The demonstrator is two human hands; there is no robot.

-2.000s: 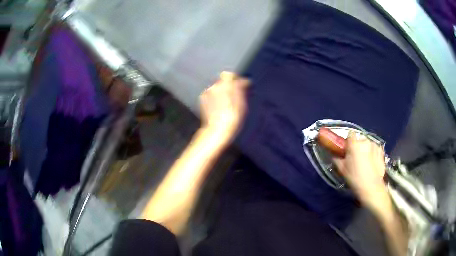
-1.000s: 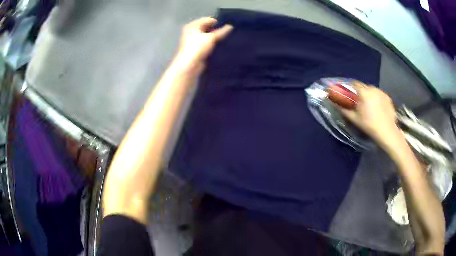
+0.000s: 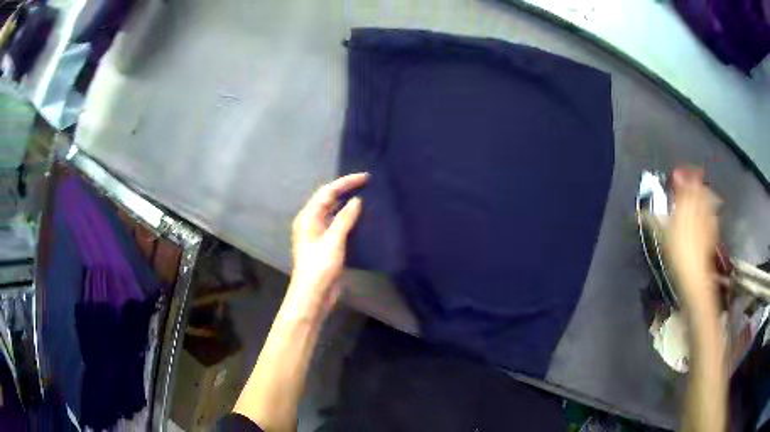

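Observation:
A navy garment panel point(image 3: 498, 177) lies mostly flat on the grey cloth-covered table point(image 3: 211, 110), with its left edge folded or rippled. My left hand point(image 3: 321, 228) is at the panel's left edge, thumb and fingers apart around the cloth's edge; whether it pinches the cloth is unclear. My right hand point(image 3: 694, 232) is blurred and closed on the handle of the steam iron point(image 3: 654, 202), to the right of the panel and off the cloth. The iron's tip points away from me.
A pale raised board point(image 3: 658, 67) runs along the far right edge, with a purple bundle point(image 3: 726, 34) on it. Purple and navy pieces point(image 3: 105, 278) hang at the left beside the metal-framed stand point(image 3: 173, 312). A pale hose point(image 3: 751, 278) trails behind the iron.
The iron has moved right, off the panel. My left hand has come down from the panel's top left corner to its left edge. The panel's lower left part has shifted and folded.

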